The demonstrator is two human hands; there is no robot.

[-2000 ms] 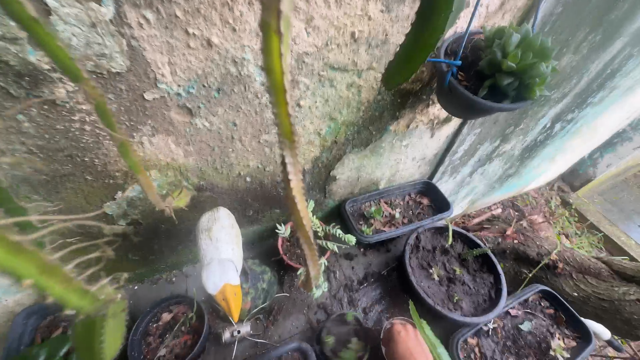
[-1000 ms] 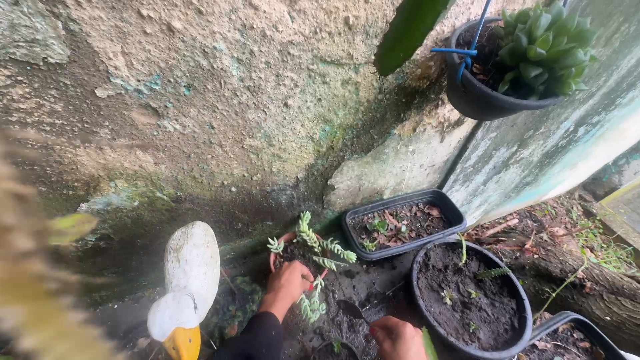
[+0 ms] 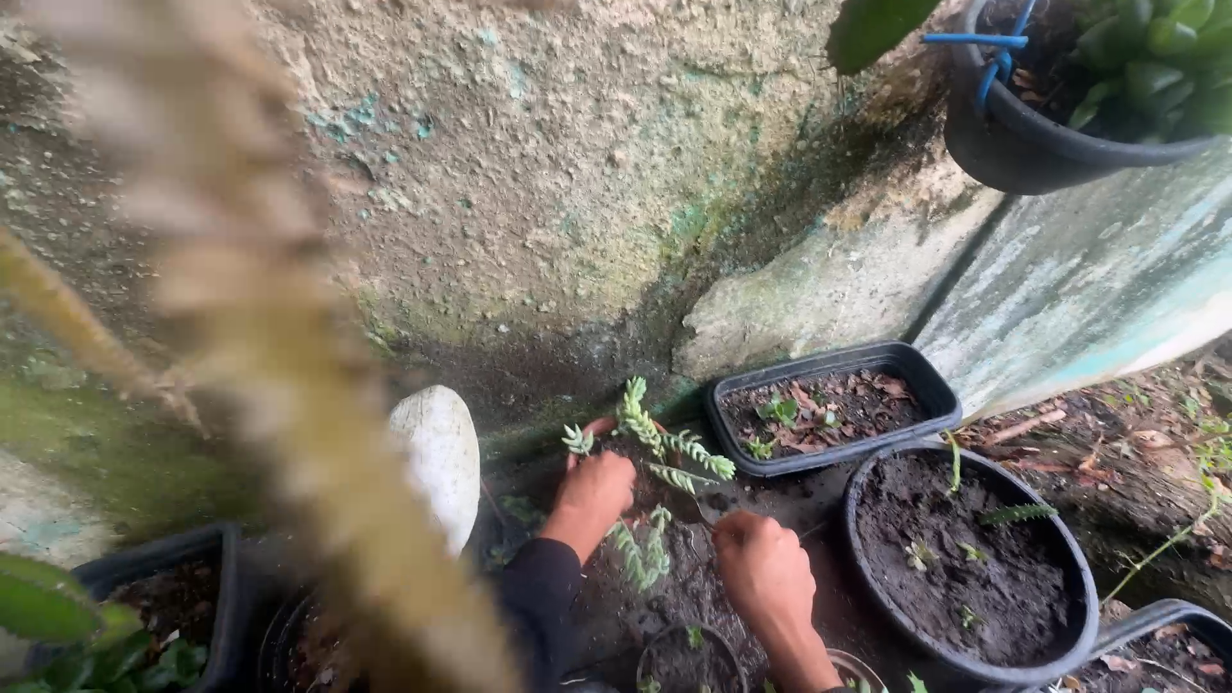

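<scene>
My left hand (image 3: 599,496), in a dark sleeve, is at the near left rim of a small terracotta-coloured pot (image 3: 599,426) beside the wall; its fingertips are partly hidden. A succulent with pale green, plump-leaved stems (image 3: 685,448) spreads from this pot, and some stems hang down between my hands. To the right, my right hand (image 3: 765,568) is closed around the handle of a small trowel (image 3: 695,510), whose dark metal blade points left beneath the stems, near the pot.
A blurred cactus stem (image 3: 289,385) crosses the near left, partly covering a white bird figure (image 3: 440,467). A rectangular planter (image 3: 929,423) and a round pot of wet soil (image 3: 1078,616) lie right. A black pot (image 3: 1020,159) hangs at upper right from blue cord. Small seedling pot (image 3: 739,664) below.
My left hand has stayed at the succulent's pot since one second ago. My right hand has moved up toward that pot with the trowel. Two seconds ago neither hand was at the pot.
</scene>
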